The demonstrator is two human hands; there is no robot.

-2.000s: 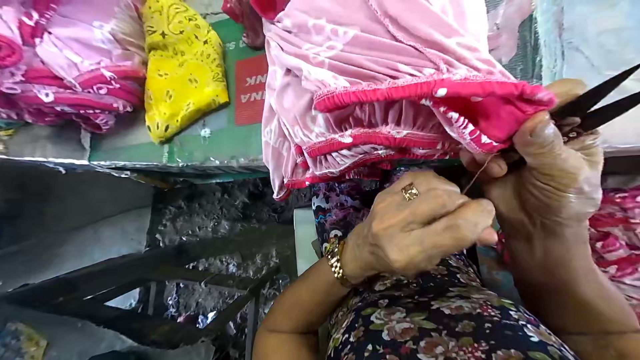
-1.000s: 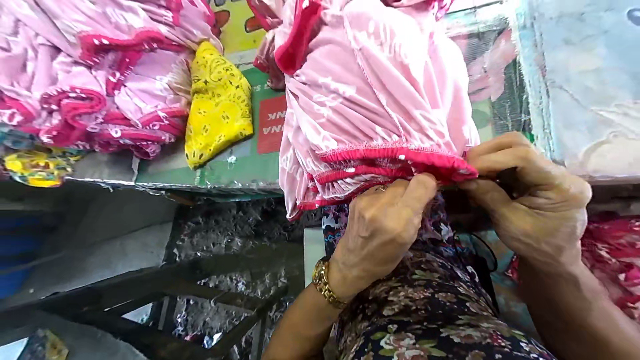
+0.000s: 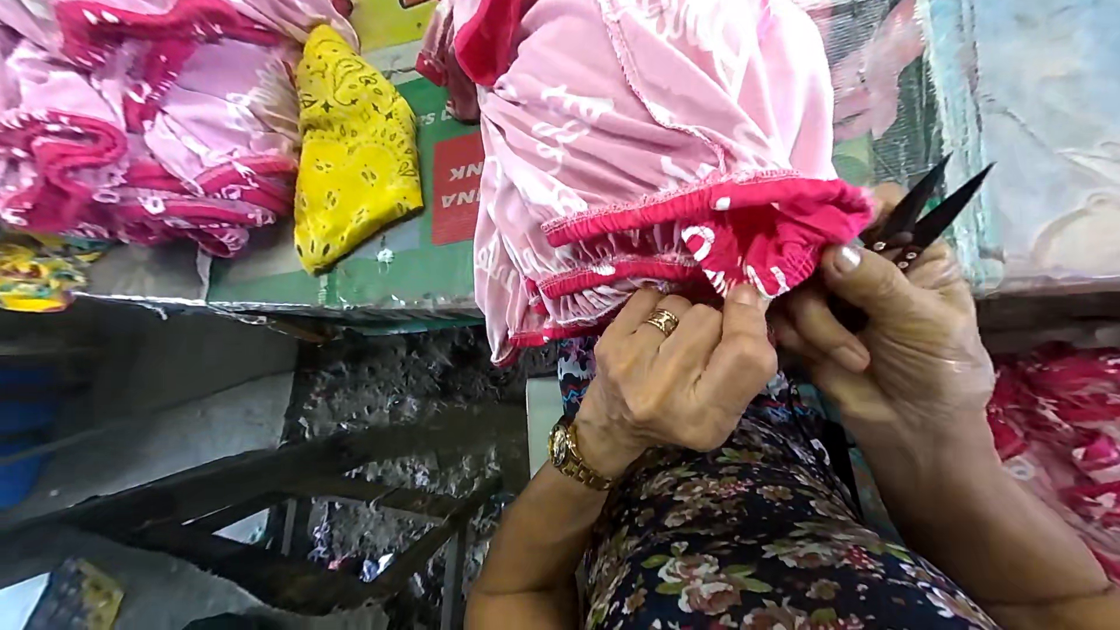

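Note:
Pink garments [image 3: 569,149] with white lettering and gathered hot-pink bands lie in a pile over the table edge in front of me. My left hand [image 3: 678,367], wearing a ring and a gold-coloured watch, pinches the lower edge of a hot-pink band [image 3: 779,232]. The right end of that same band is held between the thumb and fingers of my right hand [image 3: 892,324]. Dark scissors [image 3: 923,210] also rest in my right hand, their blades apart and pointing up and away from the cloth; their handles are mostly hidden by the hand.
At the left lie more pink garments [image 3: 157,131] beside a yellow patterned cloth [image 3: 354,157]. The covered table's edge [image 3: 402,315] runs across the view. Below it are dark frame bars [image 3: 350,490]. More hot-pink cloth [image 3: 1063,420] lies low at the right.
The scissors blades show again in my right hand, having been out of sight a second ago. The right end of the band is turned up more than a second ago.

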